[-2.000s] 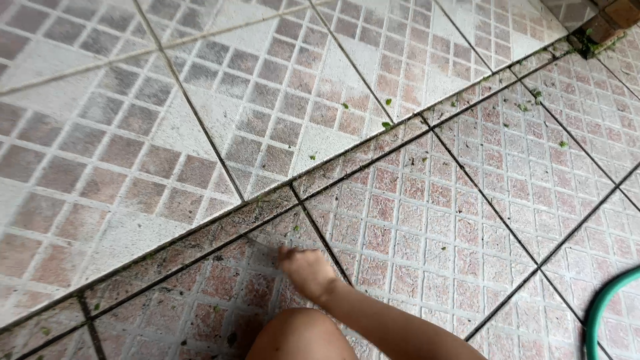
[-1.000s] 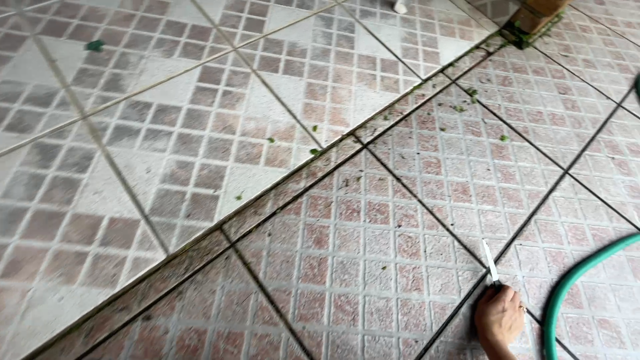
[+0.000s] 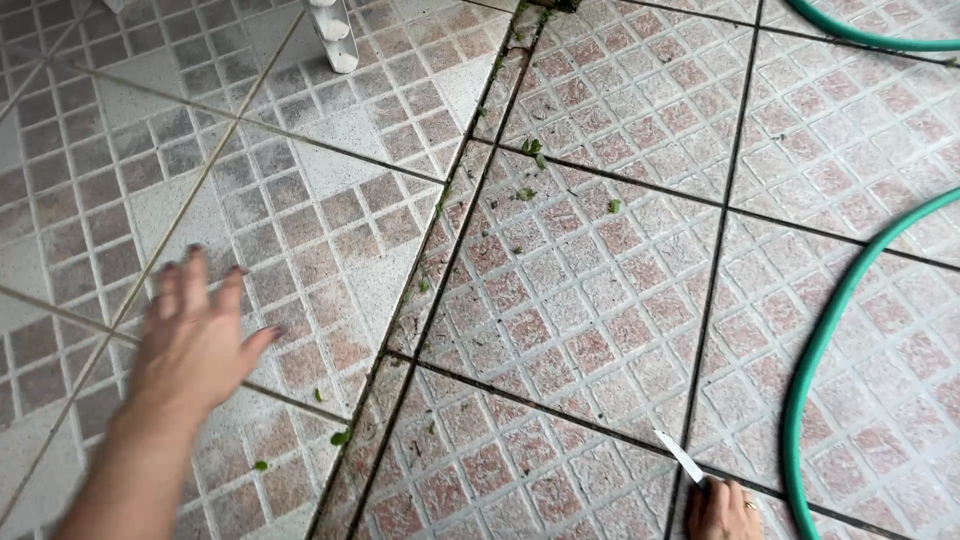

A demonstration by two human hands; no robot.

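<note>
My left hand (image 3: 187, 337) is over the paler tiles at the left, its fingers spread and nothing in it; whether it touches the floor I cannot tell. At the bottom right, my right hand (image 3: 724, 510) grips a knife, whose pale pointed blade (image 3: 681, 456) sticks out up and to the left over a dark tile joint. The knife's handle is mostly hidden in the fingers. Between the hands runs a dirty tile strip (image 3: 401, 330) with dark joints. Small green weed bits (image 3: 532, 148) lie along it and on the reddish tiles, and a green leaf (image 3: 340, 436) rests at its edge.
A green hose (image 3: 806, 367) curves over the tiles right of my right hand, and another stretch of hose (image 3: 862, 34) crosses the top right corner. A white object with rounded lobes (image 3: 334, 37), perhaps furniture, stands at the top left. Dark mossy growth (image 3: 551, 6) is at the top edge.
My left hand has come into view at the left, fingers spread. My right hand, near the strip two seconds ago, is now off to the right with the knife. The view has turned.
</note>
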